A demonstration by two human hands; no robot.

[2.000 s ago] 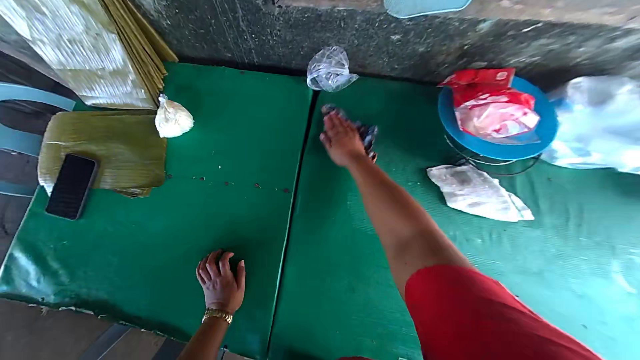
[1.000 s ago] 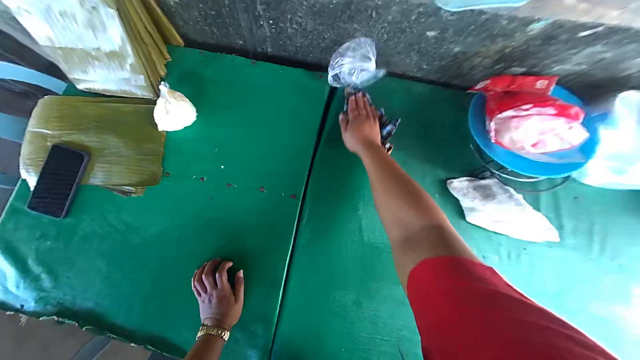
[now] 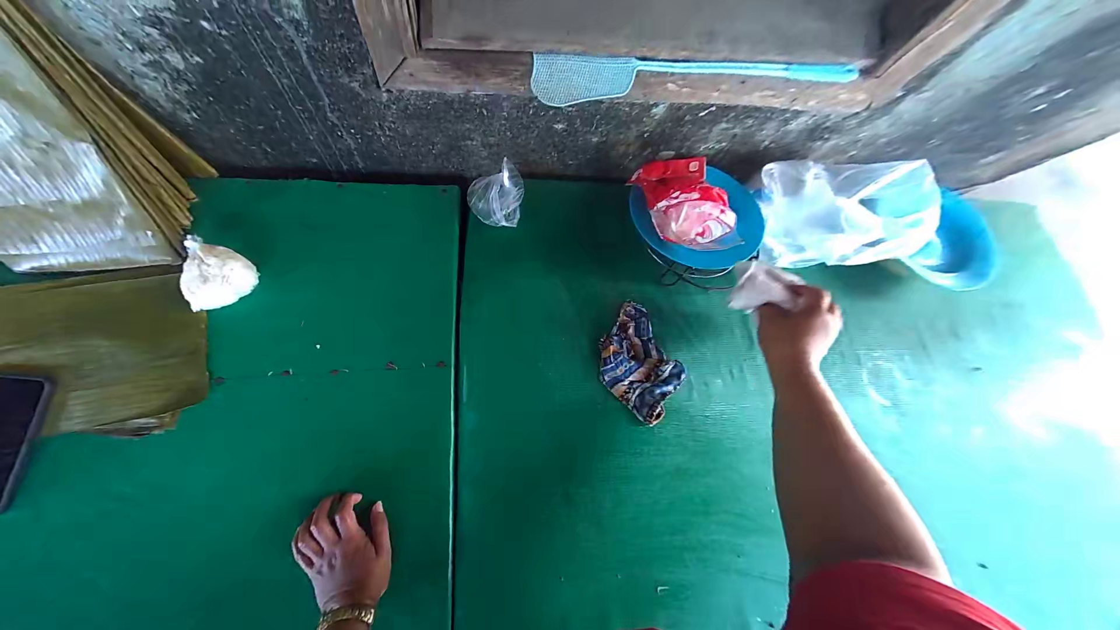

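Observation:
My right hand (image 3: 798,331) grips a crumpled whitish cloth or sheet (image 3: 763,289) just above the green table covering, close to the front right of a blue plate (image 3: 751,229). On that plate, which rests on a wire stand (image 3: 700,278), are red and clear plastic packets (image 3: 691,210). A crumpled patterned cloth (image 3: 637,366) in blue and brown lies left of my right forearm, touched by neither hand. My left hand (image 3: 343,549), with a gold-coloured band at the wrist, rests on the near left part of the table with fingers loosely curled and nothing in it.
Folded leaves (image 3: 105,350) lie at the left with a phone (image 3: 19,429) on them. Near them sits a knotted bag of white stuff (image 3: 217,275). Against the wall are a small clear bag (image 3: 497,196), a large clear bag (image 3: 849,214) and a blue basin (image 3: 971,241). A fly swatter (image 3: 584,79) lies above.
My right hand has let go of the patterned cloth and moved right. It has taken hold of the whitish piece that lay flat below the blue plate. The view has shifted right.

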